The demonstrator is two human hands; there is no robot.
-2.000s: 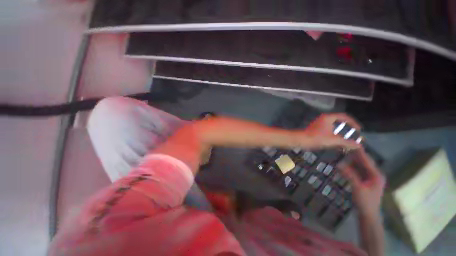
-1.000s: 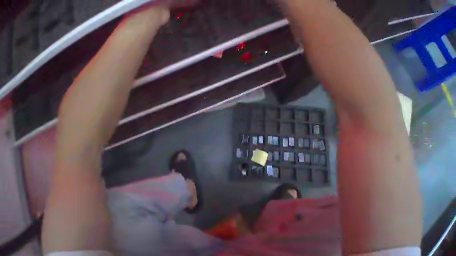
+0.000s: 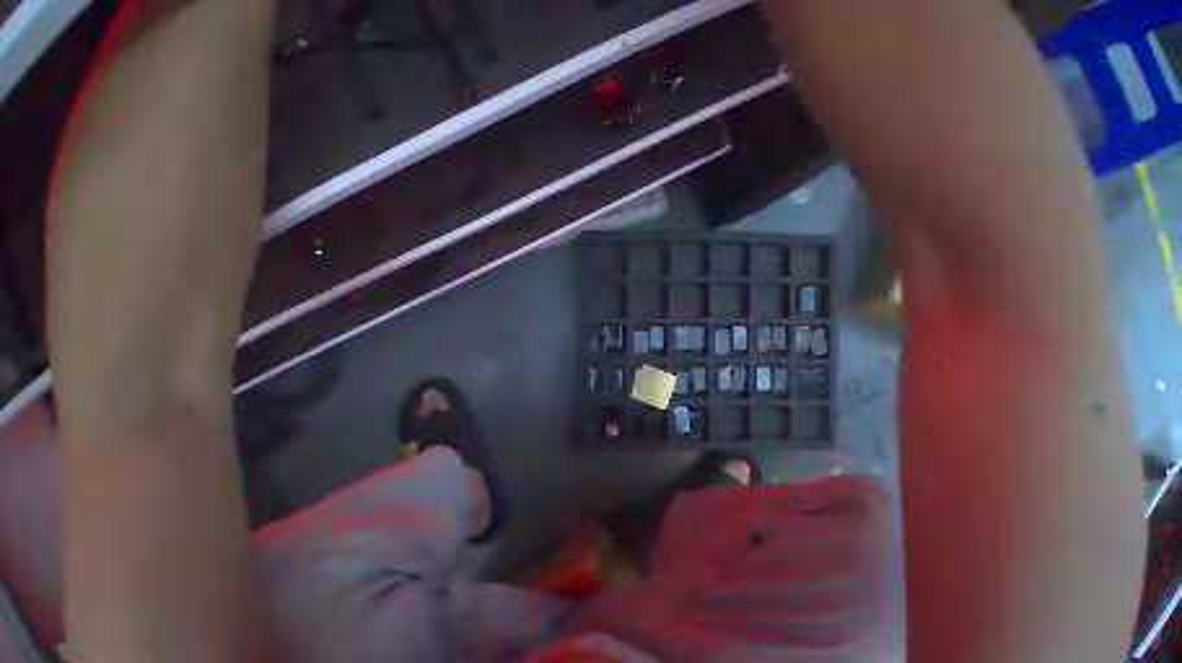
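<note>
Both my forearms reach up past the top edge of the view, so my left hand and my right hand are out of the picture. Tiered rack shelves with white front edges (image 3: 506,127) run between my arms, with a red light (image 3: 609,93) on one. Below lies a dark compartment tray (image 3: 706,246) on the floor. Its middle rows hold several small electronic devices (image 3: 731,339) with pale faces. A yellow sticky note (image 3: 655,387) lies on the tray. What my hands hold is not visible.
My sandalled feet (image 3: 447,427) are on the grey floor, left of and just below the tray. A blue plastic crate or stool (image 3: 1117,91) stands at the upper right. A pale box is mostly hidden behind my right forearm. A dark shelf corner is at the right edge.
My hands were together over the tray with devices; then both arms spread and reached up to the rack. Since then my left hand has left the picture, and the view has shifted slightly.
</note>
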